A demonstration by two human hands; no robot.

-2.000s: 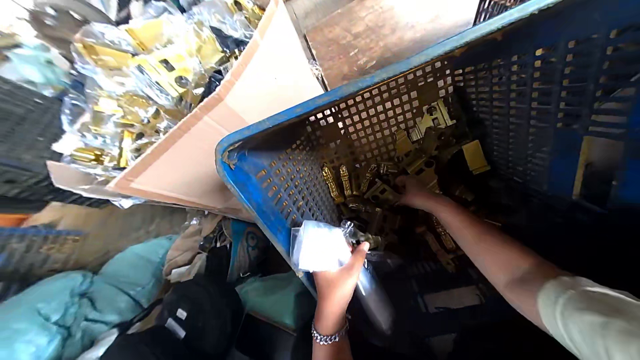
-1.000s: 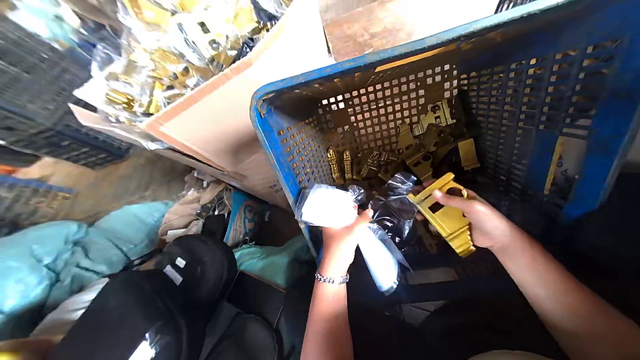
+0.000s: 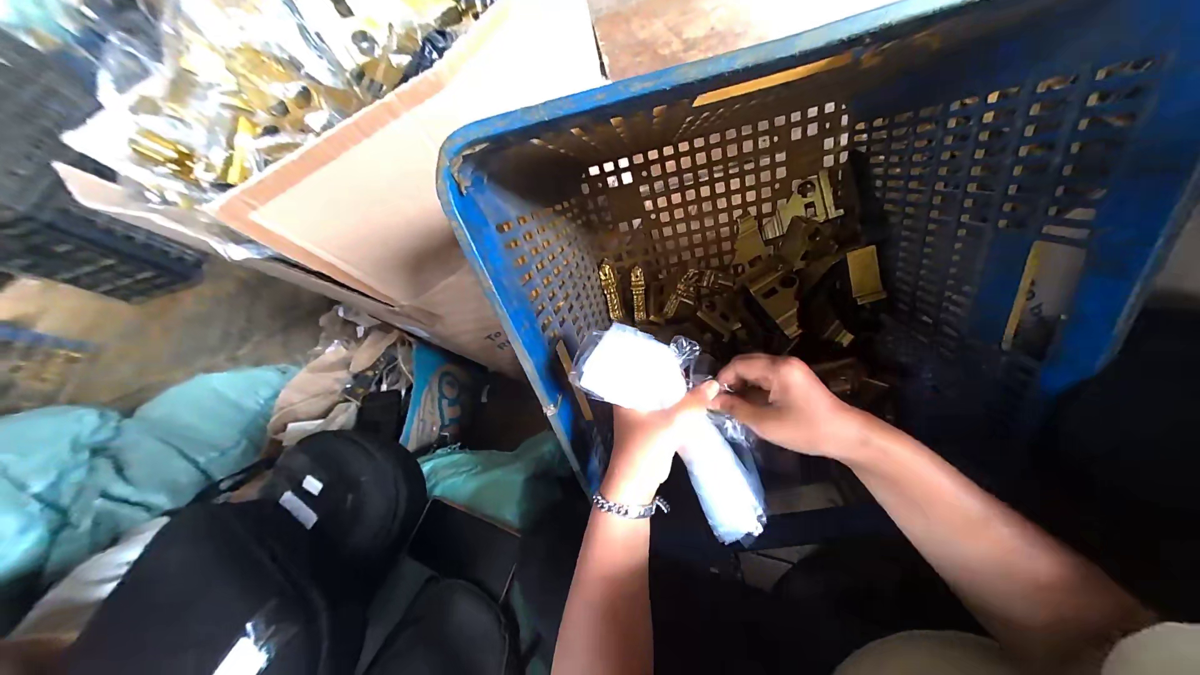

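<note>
My left hand (image 3: 652, 436), with a metal chain bracelet (image 3: 630, 508) at its wrist, grips a bundle of clear plastic bags (image 3: 717, 473) over the near left part of a blue plastic crate (image 3: 600, 98). The bundle's white upper end sticks out above the fist and its long end hangs below. My right hand (image 3: 778, 403) pinches the plastic beside the left thumb; no gold-coloured part shows in it. Below and beyond both hands, gold-coloured metal parts (image 3: 773, 295) lie in the crate, among them two narrow ornate pieces (image 3: 637, 292) near its left wall.
Left of the crate stands a cardboard box (image 3: 375, 197) full of bagged gold-coloured parts (image 3: 253, 103). Teal sacks (image 3: 150, 431) and black padded items (image 3: 347, 483) lie at the lower left. A dark crate (image 3: 84, 244) stands at the far left.
Two seconds ago my right hand reached among the parts in the crate; one second ago it held a yellow-gold metal part. That part is out of that hand now, and its fingers are at the bags.
</note>
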